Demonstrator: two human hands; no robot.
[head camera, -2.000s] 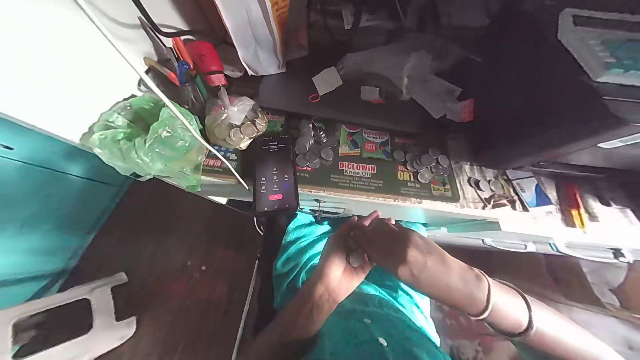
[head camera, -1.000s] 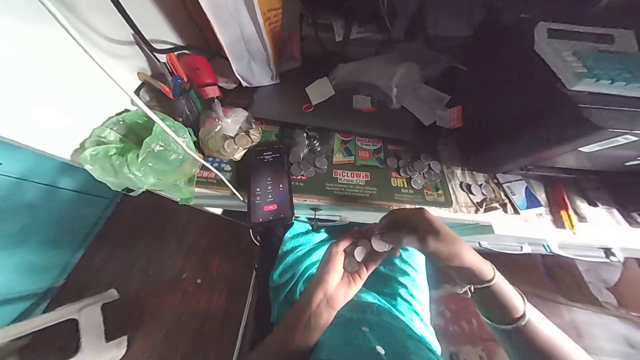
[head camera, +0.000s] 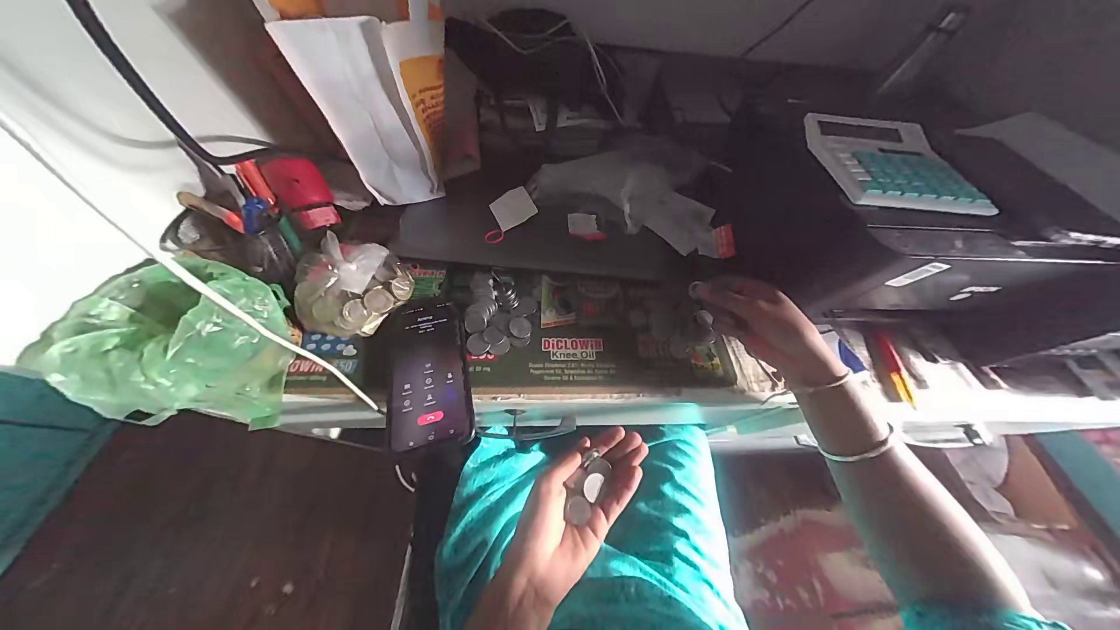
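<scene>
Palm up over my lap, my left hand (head camera: 573, 516) cups several silver coins (head camera: 578, 510). My right hand (head camera: 766, 328) reaches over the counter, its fingertips at a coin (head camera: 697, 290) beside the right coin pile (head camera: 678, 332); whether it grips that coin is unclear. A second pile of coins (head camera: 495, 329) lies left of centre on the green printed mat (head camera: 604, 372). Left of that pile are a smartphone (head camera: 430, 376) with a lit call screen and a knotted clear plastic bag of coins (head camera: 353, 293). Shadow partly hides the right pile.
A green plastic bag (head camera: 166, 341) lies at the left under a white cable (head camera: 188, 282). Behind stand a pen holder (head camera: 232, 236), a red object (head camera: 302, 188) and a paper bag (head camera: 359, 105). A calculator (head camera: 897, 166) rests on a black machine (head camera: 971, 262) at right. A drawer handle (head camera: 542, 430) is below the counter edge.
My right hand has left my left hand and reached up and right to the counter. My left hand has opened out, showing the coins on its palm.
</scene>
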